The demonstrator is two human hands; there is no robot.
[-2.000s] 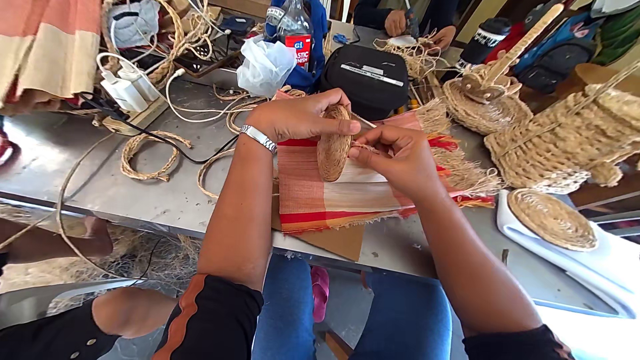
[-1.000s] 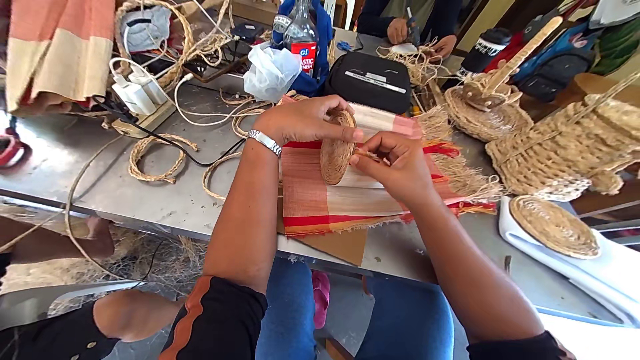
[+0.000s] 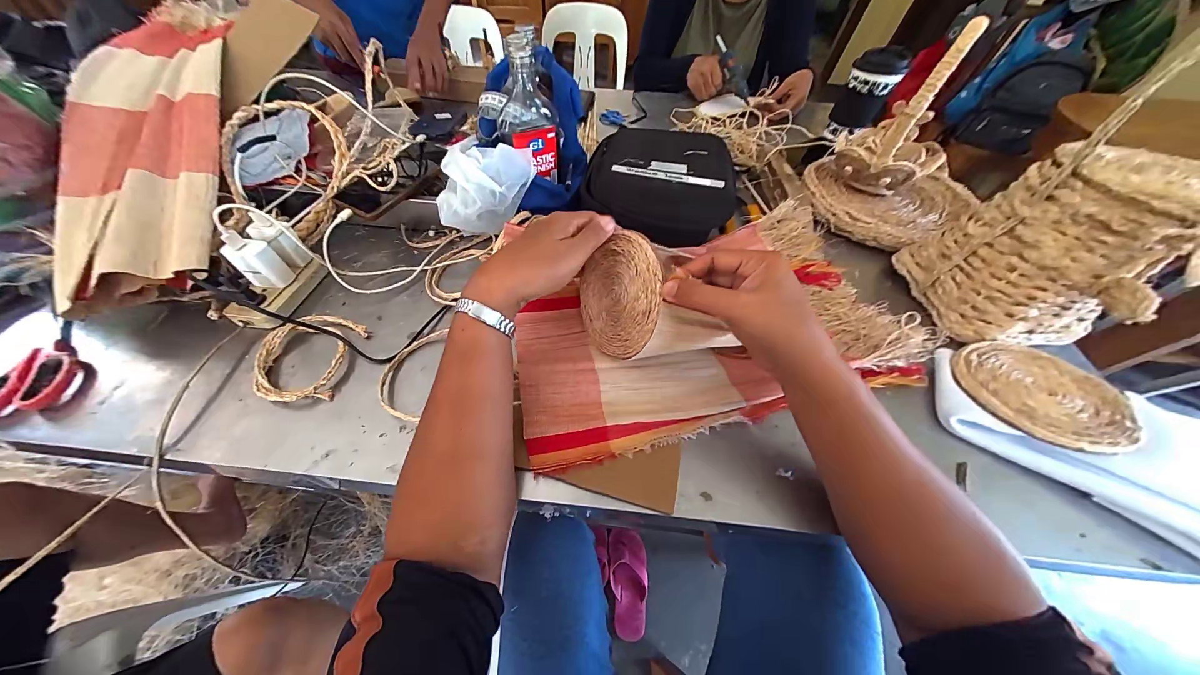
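Note:
My left hand (image 3: 553, 258) grips the top edge of a small coiled fiber disc (image 3: 622, 295), which stands tilted with its spiral face toward me. At the disc's right edge, my right hand (image 3: 736, 291) pinches something thin between thumb and fingers, seemingly a fiber strand; the fingertips partly hide it. Both hands are above a red, pink and cream woven cloth (image 3: 647, 398) with frayed edges, which lies partly over brown cardboard (image 3: 637, 475). Loose fringe (image 3: 867, 314) spreads from the cloth's right side.
Behind the cloth are a black case (image 3: 659, 178), a white plastic bag (image 3: 483, 185) and a glass bottle (image 3: 530, 108). Rope coils (image 3: 305, 361), chargers (image 3: 262, 258) and red-handled scissors (image 3: 42, 375) lie left. Woven baskets (image 3: 1041, 244) and a coiled mat (image 3: 1045, 396) are right. A co-worker's hands (image 3: 750, 80) work opposite.
The disc has turned so that its flat spiral face shows more broadly than two seconds ago. My hands stay at its top and right edge. The view has shifted somewhat.

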